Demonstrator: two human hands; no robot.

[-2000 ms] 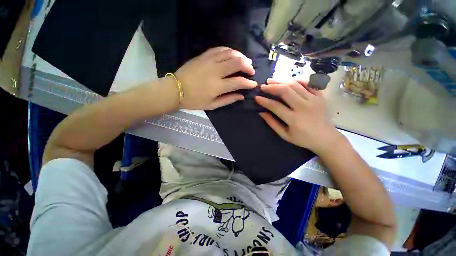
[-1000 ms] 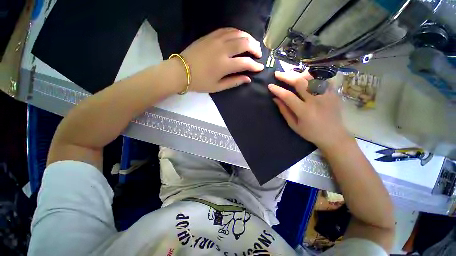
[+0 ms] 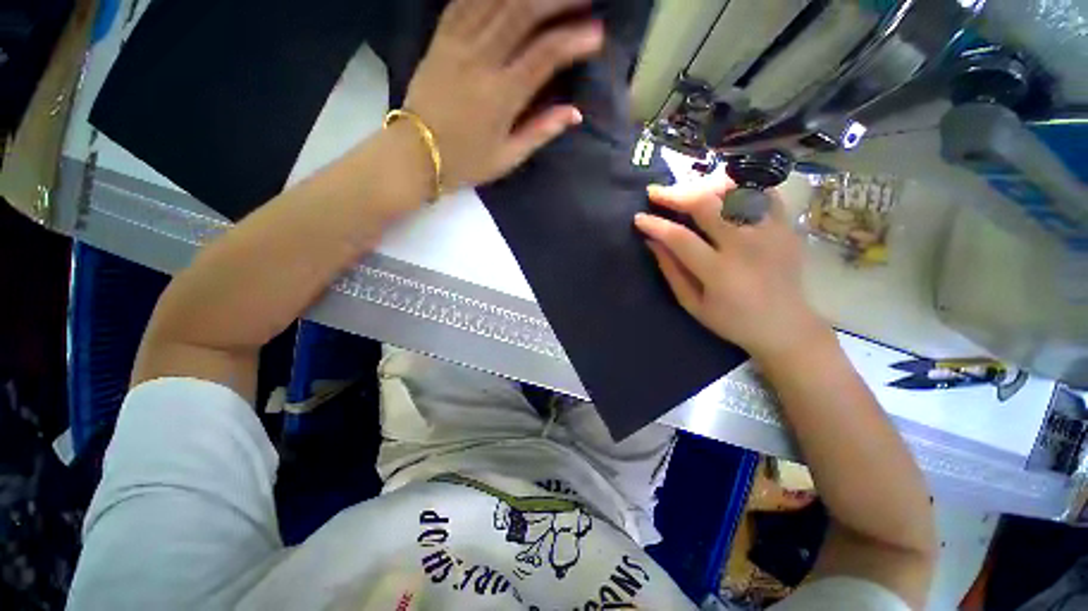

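A black fabric panel [image 3: 597,281] lies under the presser foot and needle area [image 3: 646,148], and its pointed end hangs over the table's front edge. My left hand [image 3: 495,90] lies on the black fabric left of the needle, fingers spread and pointing away; it has a gold bracelet. My right hand [image 3: 728,257] rests at the fabric's right edge just beside the needle, fingertips on the cloth, fingers slightly apart. The sewing machine head [image 3: 811,72] is above them at upper right. Neither hand visibly pinches the cloth.
Another black panel [image 3: 233,102] lies at left. Thread snips [image 3: 954,374] lie at right. A clear bag of small yellowish items [image 3: 854,217] is right of the needle. The ruler strip [image 3: 447,313] runs along the front edge. Blue plastic [image 3: 102,340] shows below the table.
My left hand has moved up and away along the fabric, its fingers spreading. My right hand has stayed near the needle. The fabric's near end first swung straighter, then stayed nearly still.
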